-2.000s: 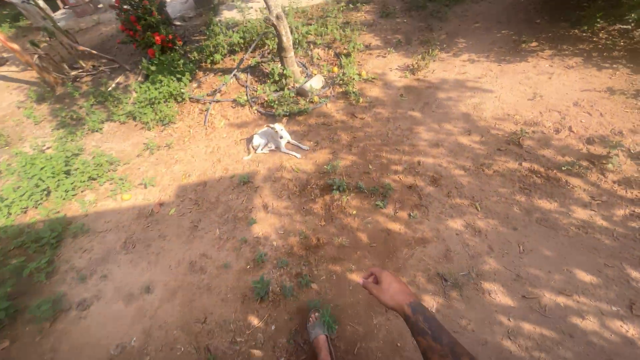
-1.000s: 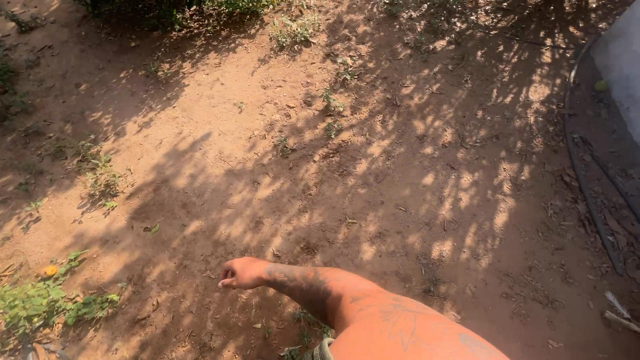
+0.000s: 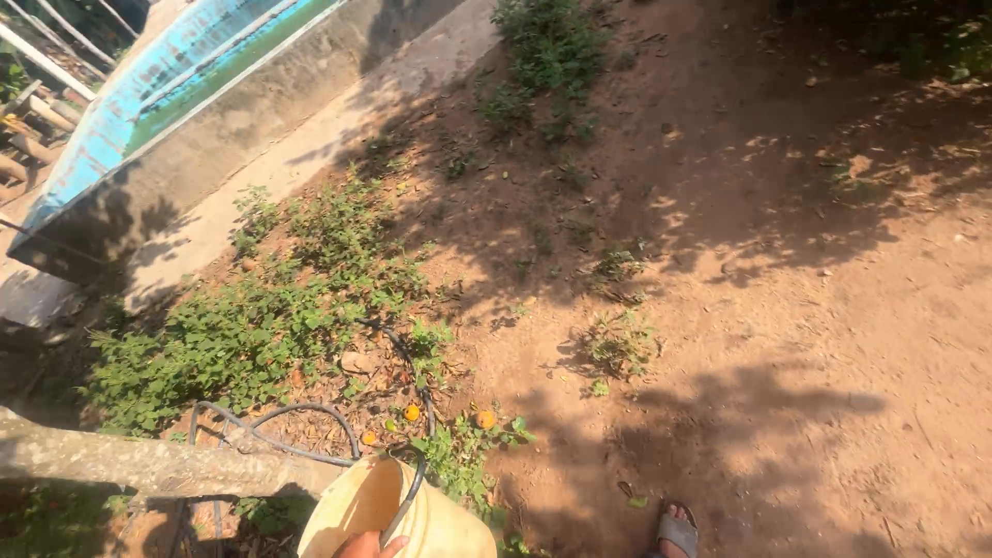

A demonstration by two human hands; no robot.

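A cream plastic bucket (image 3: 453, 528) is at the bottom edge, tilted with its mouth toward the upper left. My left hand (image 3: 370, 545), cut off by the frame, closes around a dark curved strip across the mouth. Whether that strip is the bucket's handle or part of the black hose (image 3: 403, 347) behind it, I cannot tell. The hose lies on the soil and loops beside the bucket. Orange fruits (image 3: 486, 419) lie near the rim among leaves. My right hand is out of view.
A pale tree trunk (image 3: 155, 463) crosses the lower left beside the bucket. Green weeds (image 3: 240, 341) grow over the soil. A concrete-walled blue basin (image 3: 101, 128) with green water stands at the upper left. A sandaled foot (image 3: 679, 532) rests at the bottom.
The view has swung away strongly. The tattooed arm seen before has left the view. The bucket and the hand at it now show at the bottom; the dog is out of view.
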